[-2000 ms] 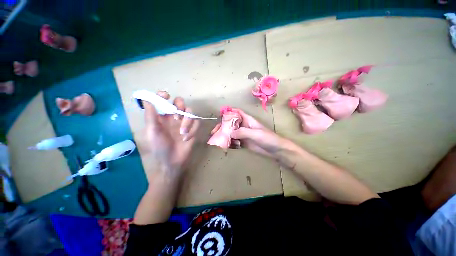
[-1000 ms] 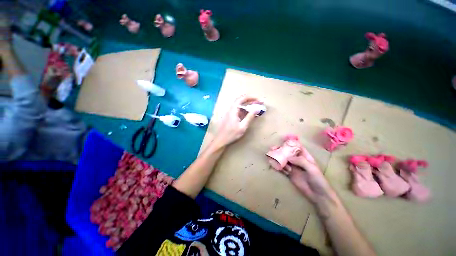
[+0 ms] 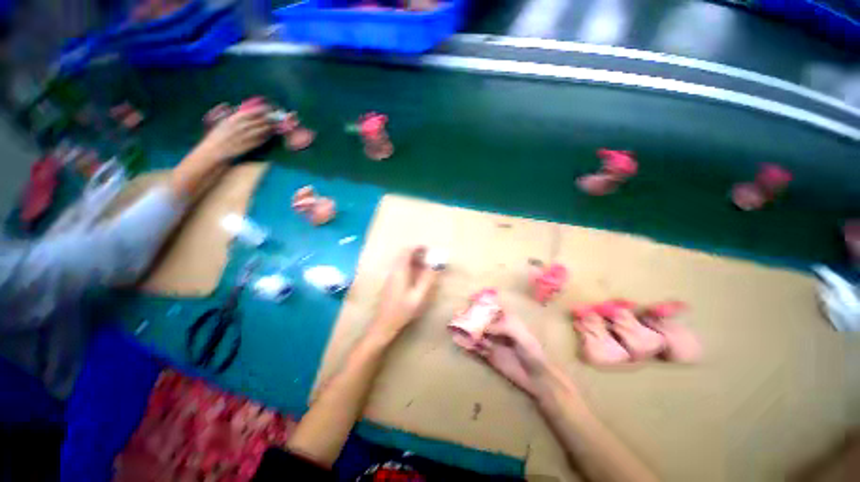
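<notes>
My right hand (image 3: pixel 519 350) holds a pink figure part (image 3: pixel 475 322) with red-pink trim above the cardboard mat (image 3: pixel 453 405). My left hand (image 3: pixel 404 294) is closed around a white glue bottle (image 3: pixel 435 258); only a small end of it shows, and its tip is hidden or blurred. A red-pink rose piece (image 3: pixel 548 281) lies on the mat beyond my right hand. Three pink figure parts (image 3: pixel 639 337) with red-pink trim lie side by side on the mat to the right.
Spare bottles (image 3: pixel 326 277), black scissors (image 3: pixel 215 337) and a pink part (image 3: pixel 313 205) lie at left. Small red-pink parts (image 3: pixel 193 428) fill a container near my lap. Pink parts (image 3: pixel 609 172) stand on the green belt (image 3: pixel 490 141). Another person's arm (image 3: pixel 189 184) reaches over the belt. White cloth (image 3: pixel 837 297) lies right.
The view has swung up and left, showing more of the belt and blue bins. The neighbour's arm now reaches to parts on the belt. Both my hands keep hold of their things.
</notes>
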